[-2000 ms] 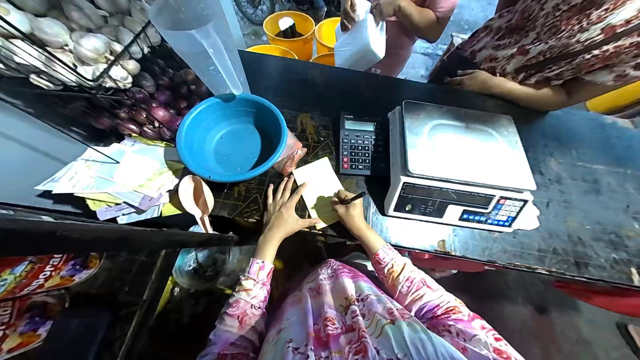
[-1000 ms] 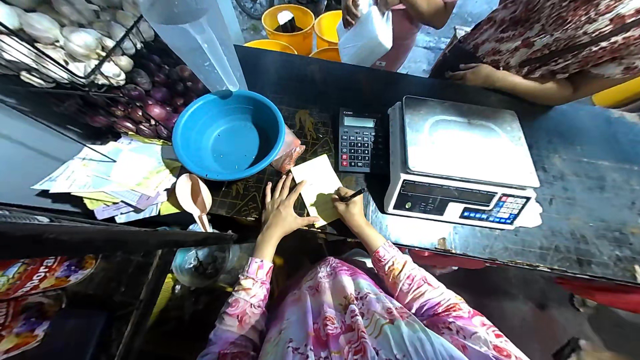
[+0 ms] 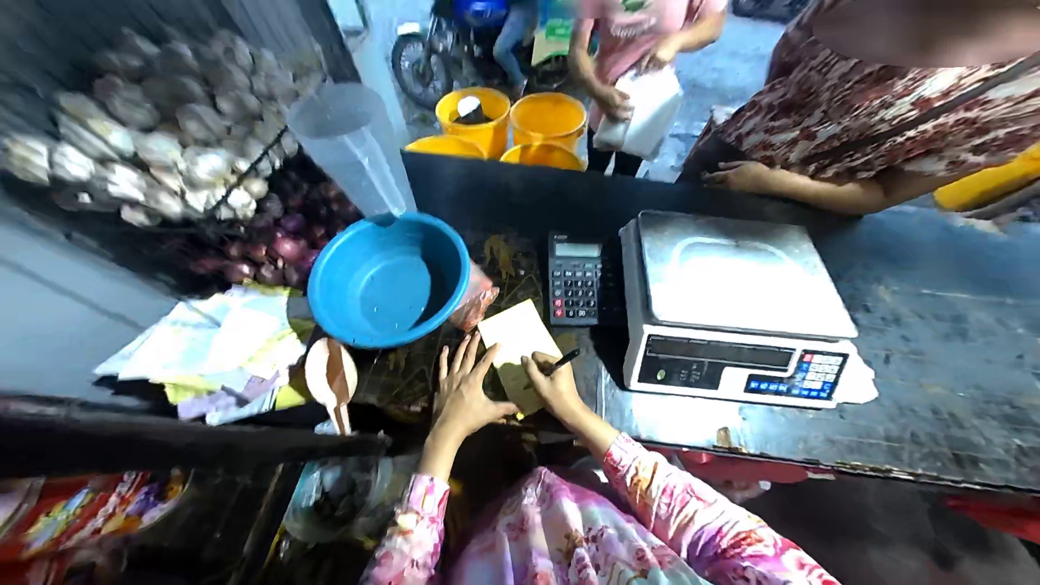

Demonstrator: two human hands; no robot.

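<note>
A pale yellow notepad point(image 3: 520, 349) lies on the dark counter, tilted slightly. My right hand point(image 3: 552, 386) holds a black pen point(image 3: 562, 361) over its right side. Flat with spread fingers, my left hand point(image 3: 467, 390) rests at the pad's left edge, the thumb touching its lower end. A calculator point(image 3: 575, 280) lies just beyond the pad, and a white digital scale with a steel plate point(image 3: 731, 276) stands to its right. Left of the pad are a small plastic bag with reddish contents point(image 3: 475, 301) and a blue plastic basin point(image 3: 388, 280).
A scoop point(image 3: 331, 378) and loose papers point(image 3: 219, 349) lie at the left, below red onions point(image 3: 280, 244) and garlic bulbs point(image 3: 162, 138). A clear plastic container point(image 3: 353, 150) stands behind the basin. Beyond the counter are yellow buckets point(image 3: 548, 122) and two people, one holding a white container point(image 3: 642, 110).
The view has tilted up, showing more beyond the counter. My hands keep their places at the notepad, the pen still in my right hand.
</note>
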